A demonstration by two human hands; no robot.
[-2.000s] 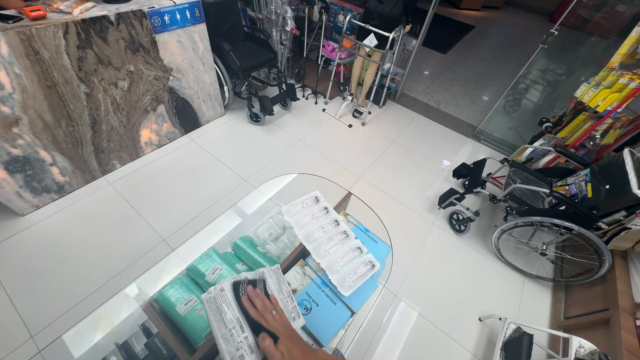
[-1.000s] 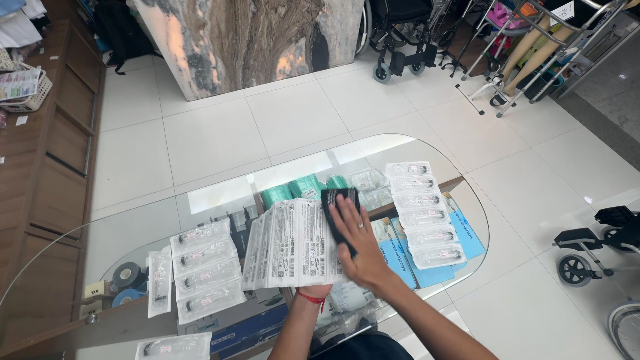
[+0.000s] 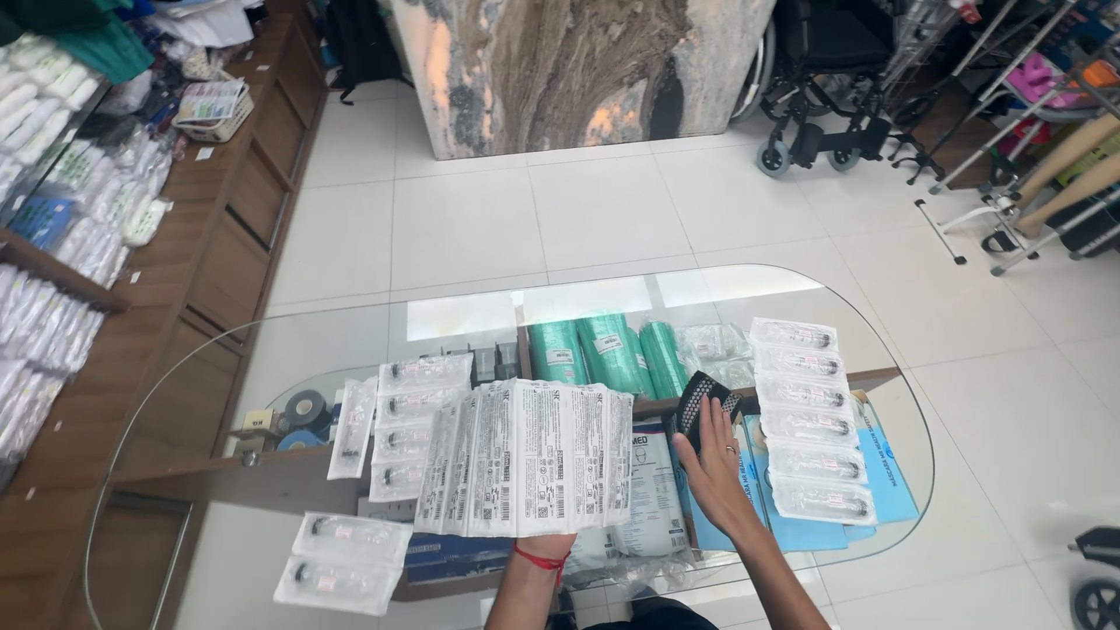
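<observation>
A fanned strip of paper-backed syringe packs (image 3: pixel 529 459) rests on my left hand (image 3: pixel 548 544), which is mostly hidden beneath it; a red string circles that wrist. To its right, my right hand (image 3: pixel 713 459) has its fingers laid along a black mesh-patterned item (image 3: pixel 700 407) and holds it over the glass tabletop (image 3: pixel 306 350). A column of clear-fronted syringe packs (image 3: pixel 809 424) lies right of that hand. More joined packs (image 3: pixel 420 420) lie left of the strip, beside a single pack (image 3: pixel 353 429). Two joined packs (image 3: pixel 341 564) are at the lower left.
Under the glass are green wrapped rolls (image 3: pixel 608 350), blue boxes (image 3: pixel 879 464), tape rolls (image 3: pixel 306 411) and a white package (image 3: pixel 652 486). A wooden cabinet (image 3: pixel 227 254) runs along the left. Beyond the table stand a marbled counter (image 3: pixel 569 79), a wheelchair (image 3: pixel 822 87) and metal walking frames (image 3: pixel 1006 114).
My right hand, with the black item, has moved off the paper-backed strip to its right. My left hand still supports the strip. The view has swung left.
</observation>
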